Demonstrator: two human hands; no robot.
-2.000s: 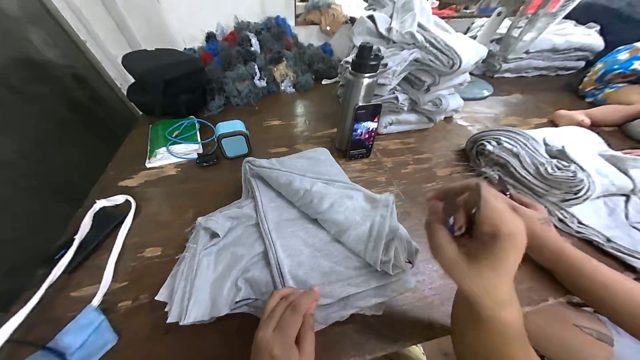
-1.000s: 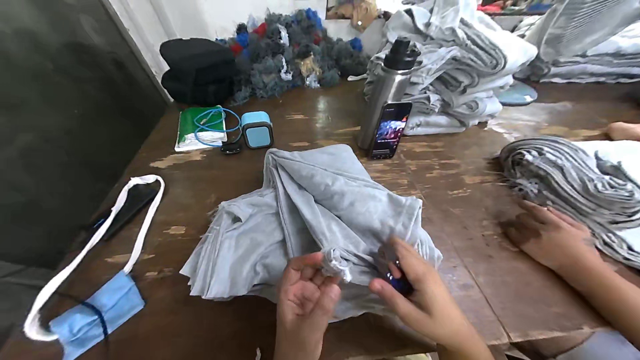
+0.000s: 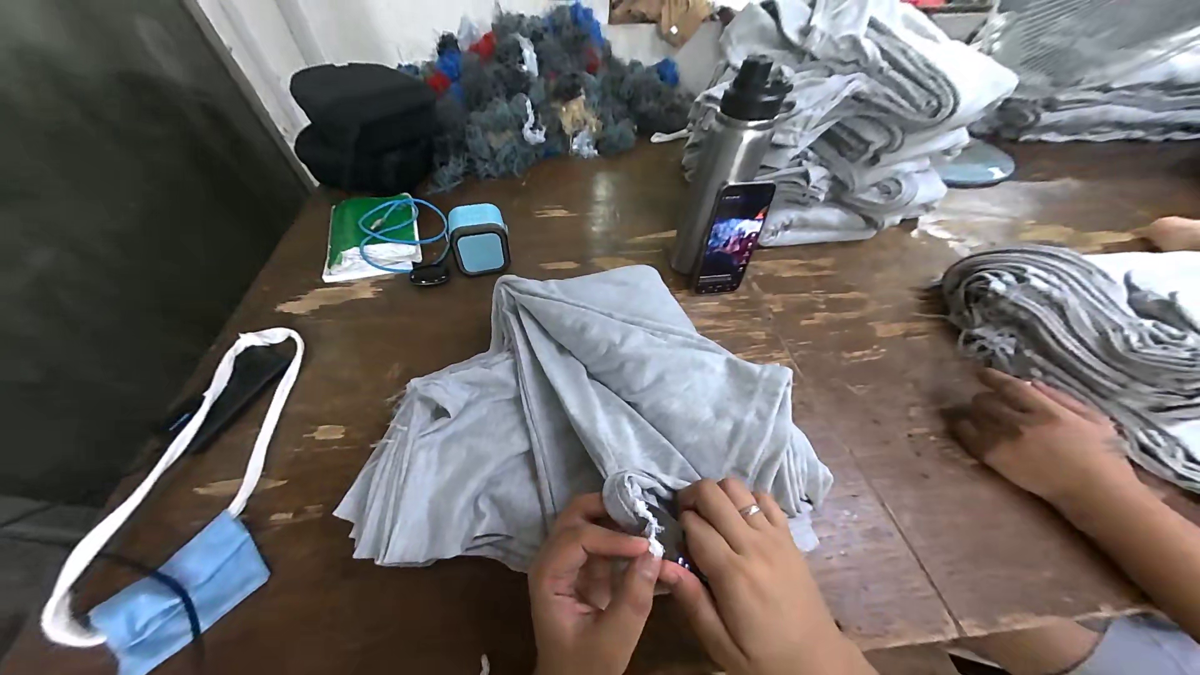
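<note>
A stack of grey fabric pieces (image 3: 609,375) lies fanned on the wooden table before me. At its near edge my left hand (image 3: 595,586) pinches a frayed, white-edged bit of the grey cloth between thumb and fingers. My right hand (image 3: 745,572), with a ring on one finger, is closed around a small dark tool (image 3: 673,539), mostly hidden by the fingers, right against that frayed edge. What kind of tool it is, I cannot tell.
Behind the stack stand a steel bottle (image 3: 720,169), a smartphone (image 3: 734,239) and a blue-faced square device (image 3: 479,242). Folded grey cloth (image 3: 844,122) is piled beyond. A blue face mask (image 3: 183,595) lies left. Another person's hand (image 3: 1041,431) rests by rolled fabric (image 3: 1087,328) at right.
My right hand, raised at the right two seconds ago, has come down to the cloth beside my left hand. My left hand has taken hold of the frayed edge. The view has shifted.
</note>
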